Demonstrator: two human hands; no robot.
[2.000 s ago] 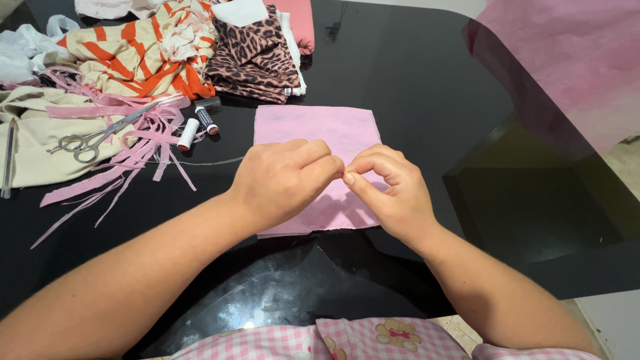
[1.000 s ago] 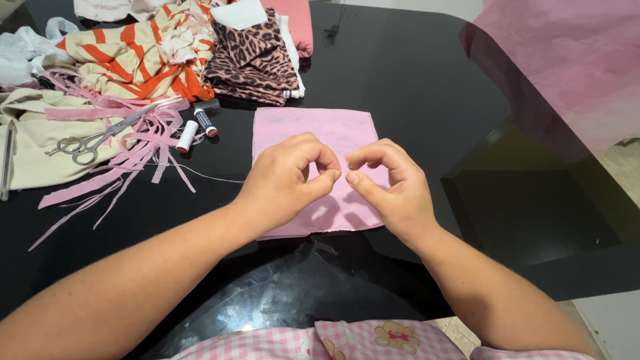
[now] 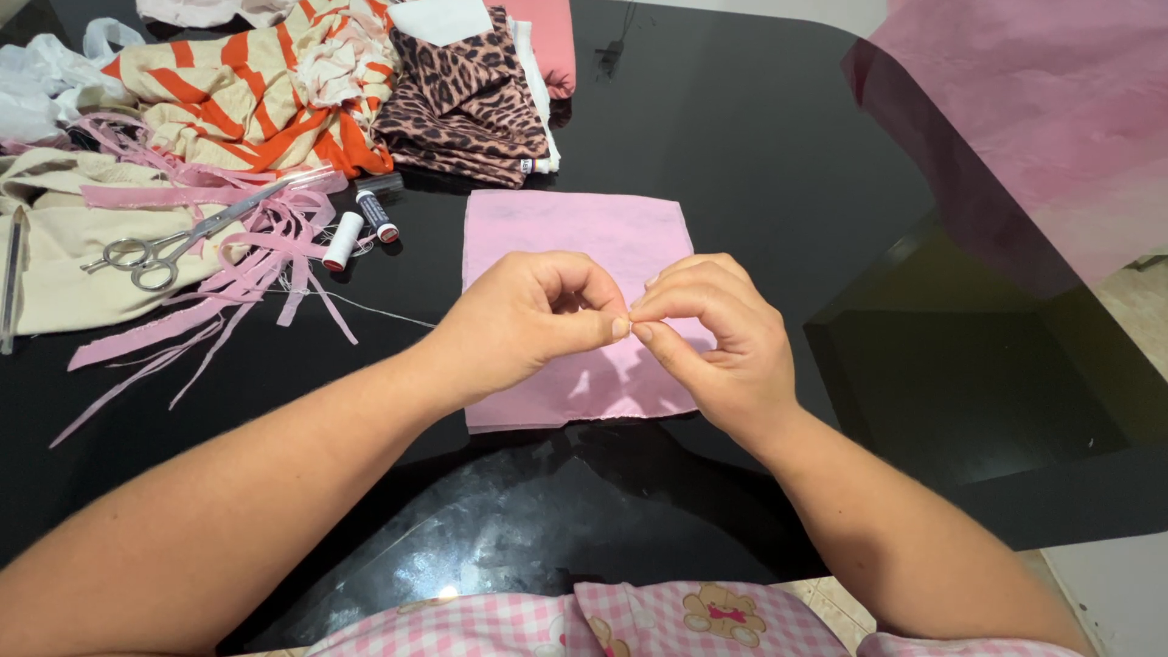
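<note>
My left hand (image 3: pixel 547 315) and my right hand (image 3: pixel 721 338) meet fingertip to fingertip above a pink rectangle of fabric (image 3: pixel 575 224). Between the pinched tips is something tiny and pale, too small to name. A thin white thread (image 3: pixel 383 311) runs from the left side of the table to behind my left hand. Two thread spools lie at the left, a white one (image 3: pixel 343 239) and a dark one (image 3: pixel 375 213). Left of them, metal scissors (image 3: pixel 196 235) rest on pink fabric strips (image 3: pixel 173 193) and cream cloth (image 3: pixel 82 274).
Orange-and-cream striped fabric (image 3: pixel 242 78), folded leopard-print fabric (image 3: pixel 461 109), coral cloth (image 3: pixel 545 46) and a white plastic bag (image 3: pixel 41 82) lie at the back left of the glossy black table (image 3: pixel 730 119). A slim rod-like tool (image 3: pixel 12 278) lies at the far left. Sheer pink material (image 3: pixel 1031 109) is at the upper right.
One second ago my hands were slightly apart above the pink fabric; now their fingertips meet. The fabric, spools and scissors have stayed in place.
</note>
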